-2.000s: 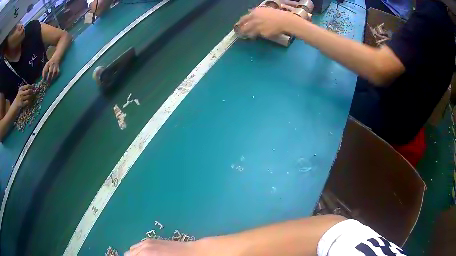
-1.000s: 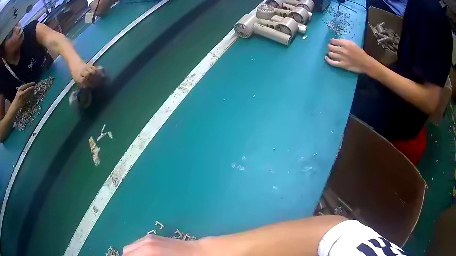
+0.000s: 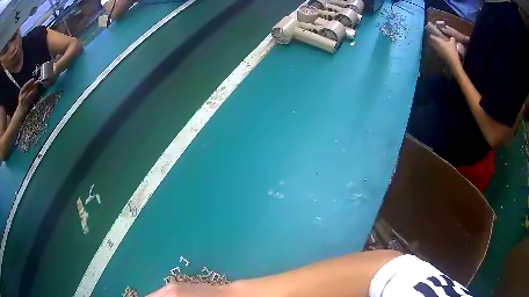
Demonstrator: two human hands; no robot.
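My right hand [image 3: 185,290] is at the bottom edge, partly cut off. Its fingertips are hidden, so I cannot tell whether it holds anything. My bare forearm reaches it from a white sleeve at the lower right. A loose pile of small U-shaped clips [image 3: 206,277] lies on the blue-green table directly beyond the hand. A smaller group of clips [image 3: 130,292] lies to its left at the frame's edge. My left hand is not in view.
A worn white strip [image 3: 168,152] divides the table from the dark green belt, where light scraps [image 3: 83,214] lie. Beige bodies [image 3: 316,36] lie at the far end. A cardboard box [image 3: 435,203] stands below the right edge. Two people sit nearby, one across, one at right.
The scraps on the belt have moved toward the lower left. The person across has taken a body off the belt. The person at right has moved their hands from the table to a box. My forearm barely moved.
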